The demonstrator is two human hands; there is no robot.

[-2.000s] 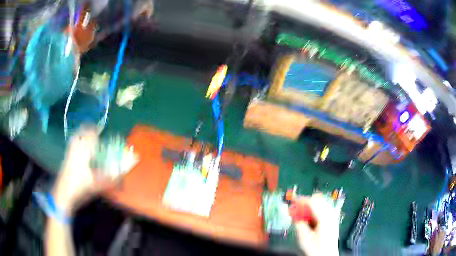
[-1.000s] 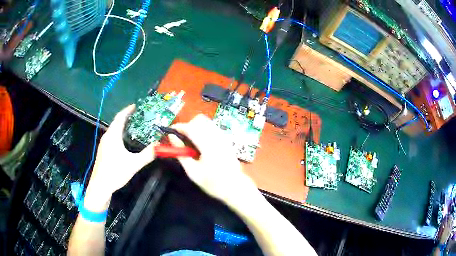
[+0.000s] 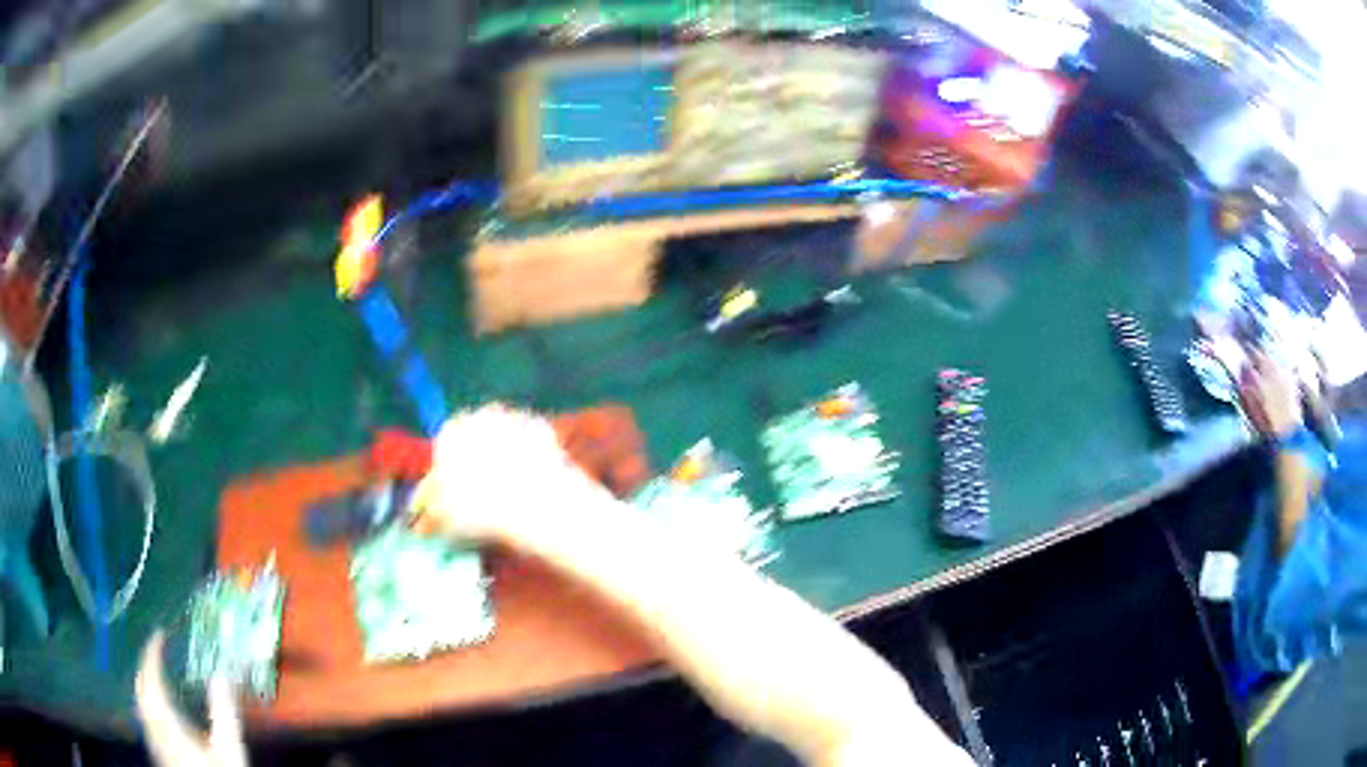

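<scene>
The frame is blurred. A green-white circuit board (image 3: 424,596) lies on the orange-brown mat (image 3: 555,647). My right hand (image 3: 487,468) is over this board's far edge, at the connectors, and hides part of them. A red pen (image 3: 400,454) shows at its fingers. A blue cable (image 3: 393,348) runs down toward that edge. A second board (image 3: 236,629) is at the mat's left edge. My left hand (image 3: 192,722) is just below it, partly cut off by the bottom edge, fingers apart; whether it touches the board is unclear.
Two more boards (image 3: 702,513) (image 3: 831,453) lie to the right, then a remote control (image 3: 963,457) and another remote (image 3: 1147,372). An oscilloscope (image 3: 607,117) and an orange-red box (image 3: 975,120) stand behind. A person's blue sleeve (image 3: 1301,562) is at right.
The view has turned right. My right hand has left the left-hand board for the far edge of the board on the mat. My left hand no longer holds its board up and is lower in the picture.
</scene>
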